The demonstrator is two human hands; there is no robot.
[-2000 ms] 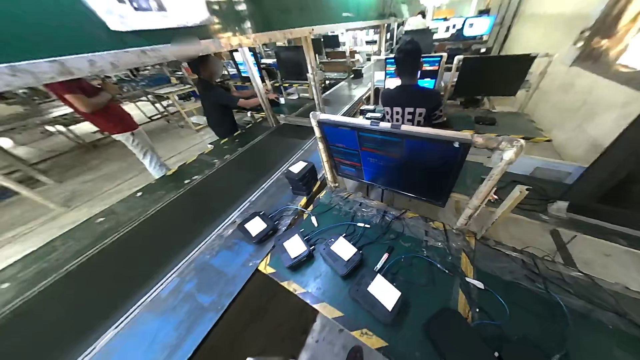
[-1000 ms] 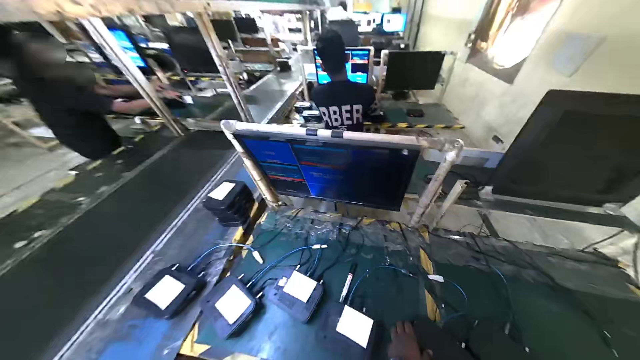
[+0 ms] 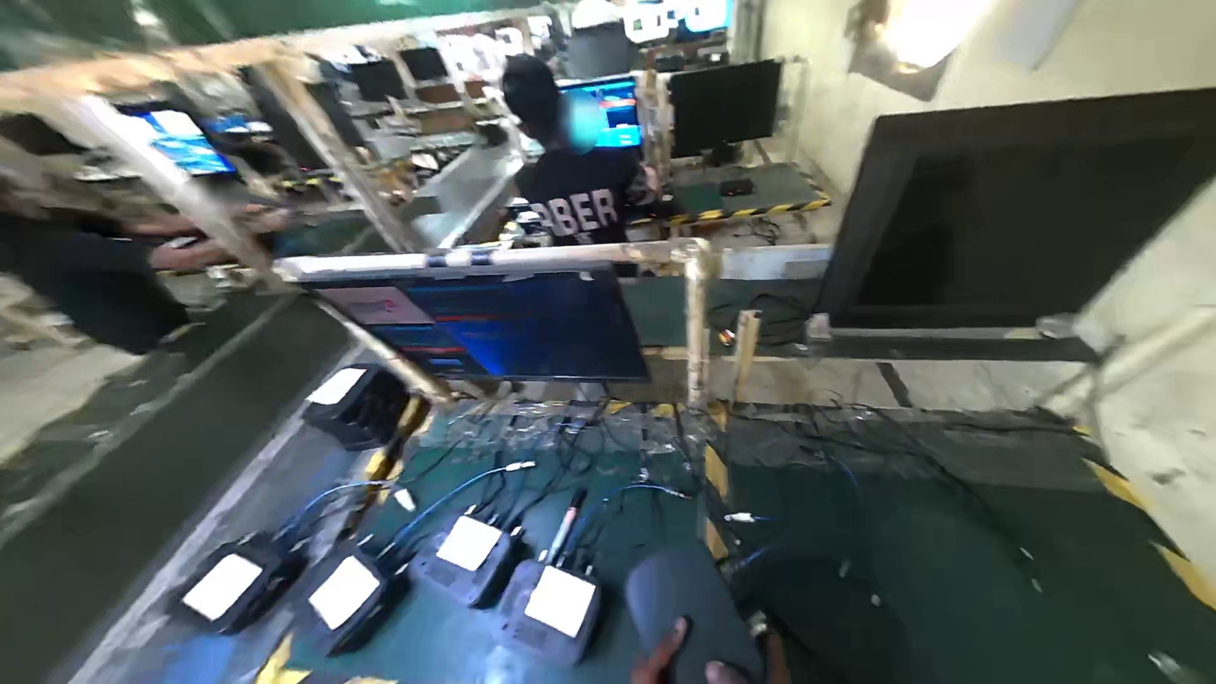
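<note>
At the bottom of the head view, my left hand (image 3: 662,654) and my right hand (image 3: 750,660) hold a dark, smooth-topped electronic device (image 3: 689,608) from both sides. A cable connector is close to my right fingers. To the left of it lies a black box-shaped device with a white label (image 3: 546,632), a marker pen (image 3: 564,527) behind it. Further left are another labelled device (image 3: 465,560), one more (image 3: 347,598) and a last one (image 3: 228,584), with blue network cables (image 3: 446,494) by them. A stack of similar devices (image 3: 356,408) stands behind.
A lit monitor (image 3: 494,323) hangs in a worn frame beyond the bench. The conveyor belt (image 3: 123,456) runs along the left. A large dark screen (image 3: 1007,218) stands at the right. Loose cables lie across the green bench (image 3: 950,541). One person sits ahead, another works at the left.
The view has swung to the right. Both hands are now on the dark device; one second ago only one hand showed, near the labelled devices.
</note>
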